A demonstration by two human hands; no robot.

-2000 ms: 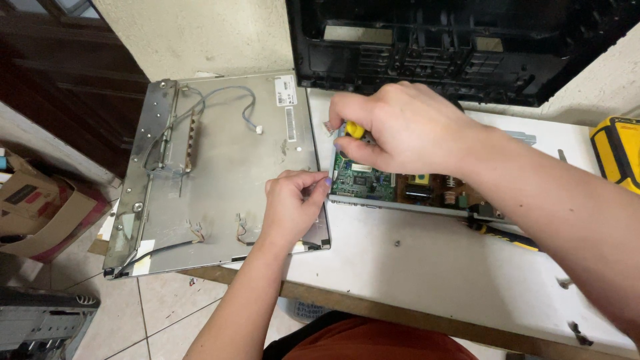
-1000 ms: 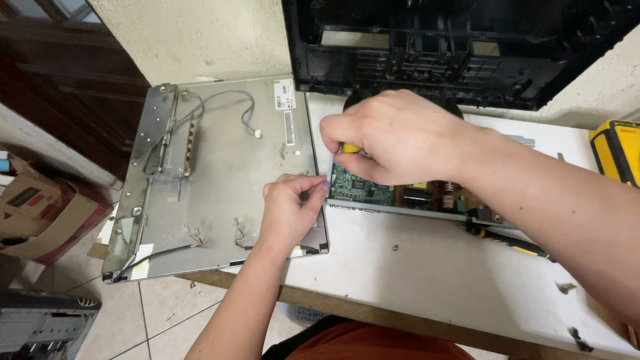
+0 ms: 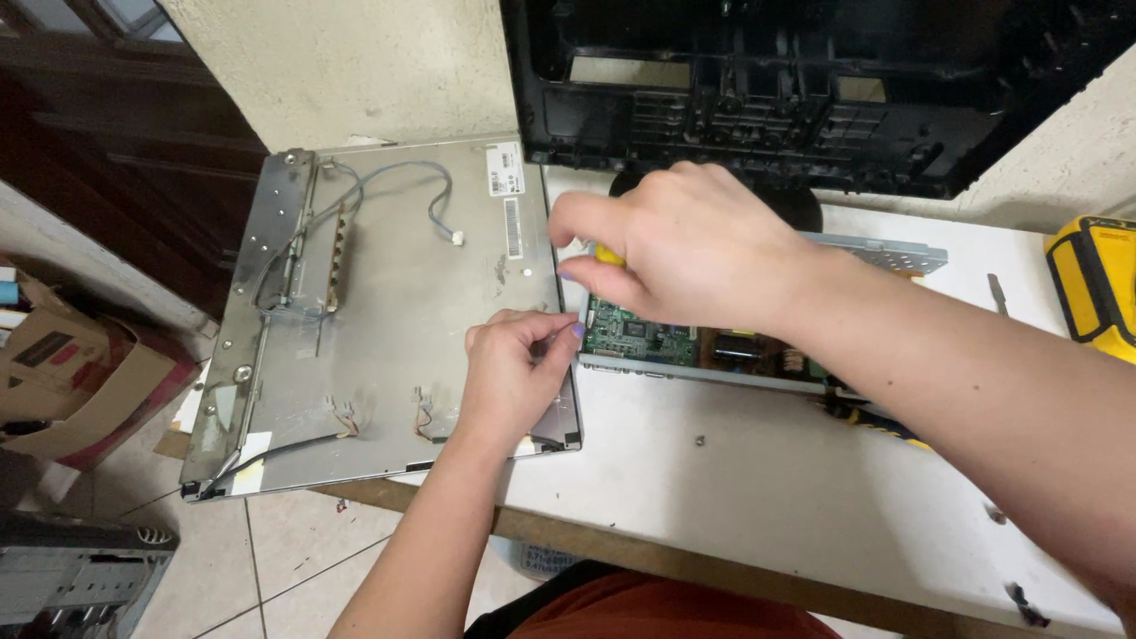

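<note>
My right hand (image 3: 692,244) is closed around a yellow-handled tool (image 3: 609,256), probably a screwdriver, above the left end of a metal chassis (image 3: 710,374). Its tip is hidden. Inside the chassis are a green circuit board (image 3: 635,330) and a brown board with capacitors, partly under my right forearm. My left hand (image 3: 524,364) pinches the chassis's left edge between thumb and index finger, its wrist over the LCD panel (image 3: 399,293). That panel lies metal back up, with a grey cable (image 3: 435,191) ending in a white plug and small wire connectors (image 3: 342,417) near its front edge.
A black plastic monitor housing (image 3: 754,115) leans on the wall behind. Yellow-and-black handled pliers (image 3: 874,424) poke out by the chassis. A small screw (image 3: 700,440) lies on the white table (image 3: 754,497). At right is a yellow case (image 3: 1100,284); cardboard boxes (image 3: 84,382) stand at left.
My right hand has turned and shifted slightly over the chassis, with the yellow handle less exposed than two seconds ago. My left hand keeps to the same edge.
</note>
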